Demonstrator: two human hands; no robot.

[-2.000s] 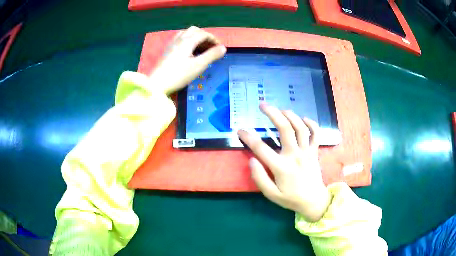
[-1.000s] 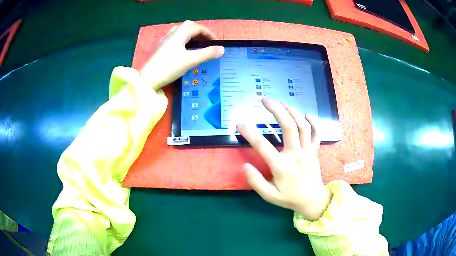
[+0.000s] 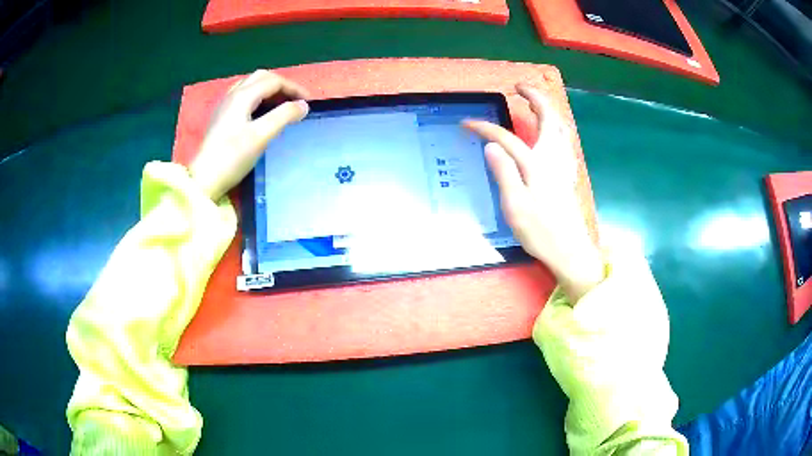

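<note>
The tablet (image 3: 383, 275) lies screen up on the orange-red foam tray (image 3: 374, 329). Its screen shows a pale settings window (image 3: 303, 160) with a dark gear, over a white window (image 3: 467, 191) at the right. White glare covers the lower middle. A barcode label (image 3: 256, 281) is at the tablet's lower left corner. My left hand (image 3: 245, 129) rests at the upper left corner, thumb on the top border, other fingers around the edge and partly hidden; whether it grips is unclear. My right hand (image 3: 543, 187) is over the right side, index finger at the screen's upper right, holding nothing.
Another foam tray (image 3: 356, 11) is cut off at the top edge. A tray with a dark tablet (image 3: 637, 22) is at the upper right, and another tray (image 3: 788, 249) with a dark tablet is at the right edge. A blue sleeve (image 3: 757, 410) shows lower right. The green surface (image 3: 694, 160) is glossy.
My right hand has moved from the lower screen up to the upper right. The gear window has opened over the earlier one. The tablet and tray appear further left in view.
</note>
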